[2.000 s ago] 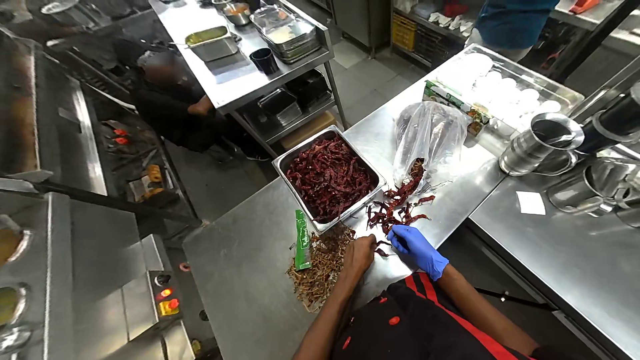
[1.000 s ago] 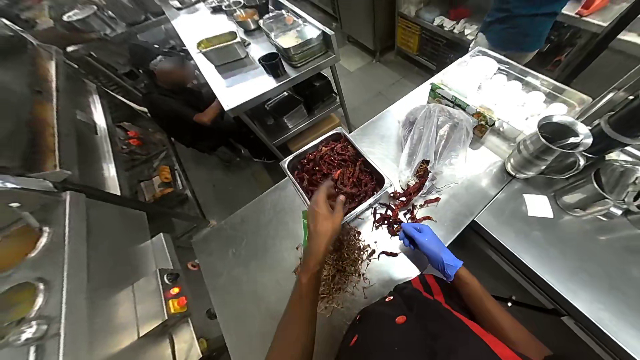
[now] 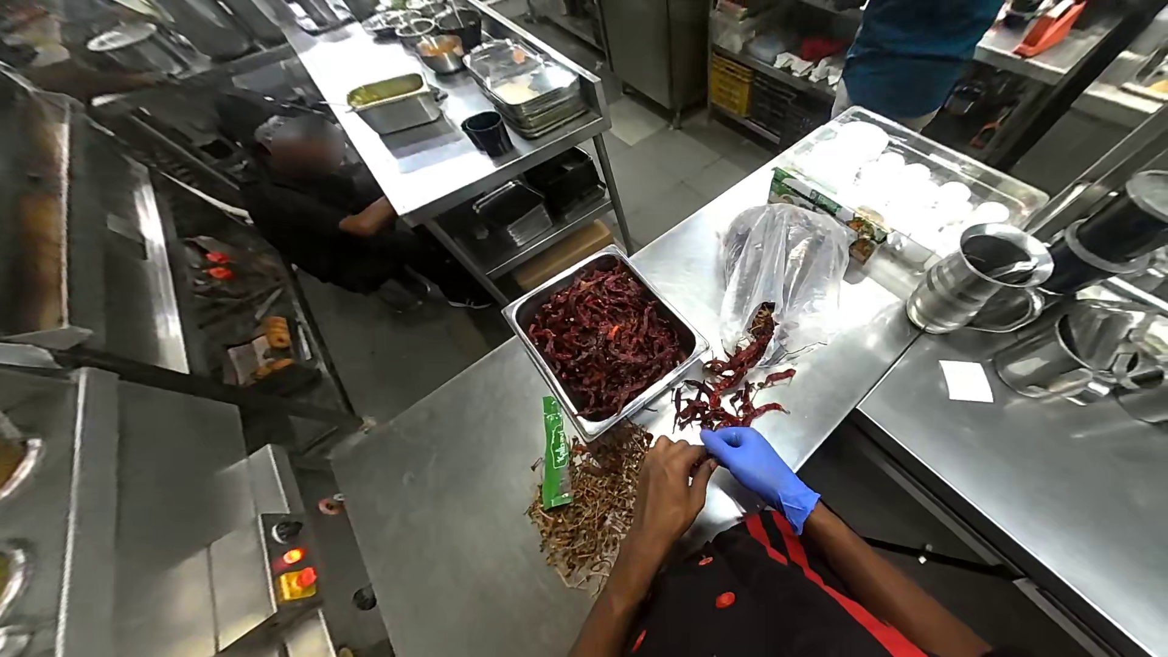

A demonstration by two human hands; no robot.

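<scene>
My bare left hand (image 3: pixel 673 485) and my right hand (image 3: pixel 756 467), in a blue glove, meet fingertip to fingertip at the counter's near edge. Whatever is between the fingers is too small and covered to make out. Just beyond them lie loose dried red chillies (image 3: pixel 725 401), some at the mouth of a clear plastic bag (image 3: pixel 785 274). A steel pan (image 3: pixel 518 315) full of dried red chillies stands beyond my left hand. Beside that hand a heap of chilli stems (image 3: pixel 589 520) is spread on the steel counter (image 3: pixel 438 511), with a green packet (image 3: pixel 556 452) along its edge.
A clear tub of white items (image 3: pixel 912 182), a green box (image 3: pixel 826 214) and steel jugs (image 3: pixel 981 274) stand at the right. A person in black (image 3: pixel 310 210) crouches left of another steel table (image 3: pixel 429 182) holding containers. A person in a blue top (image 3: pixel 917 55) stands at the back.
My left hand was over the chilli pan one second ago and has come back to meet my gloved right hand. The right hand has stayed near the loose chillies.
</scene>
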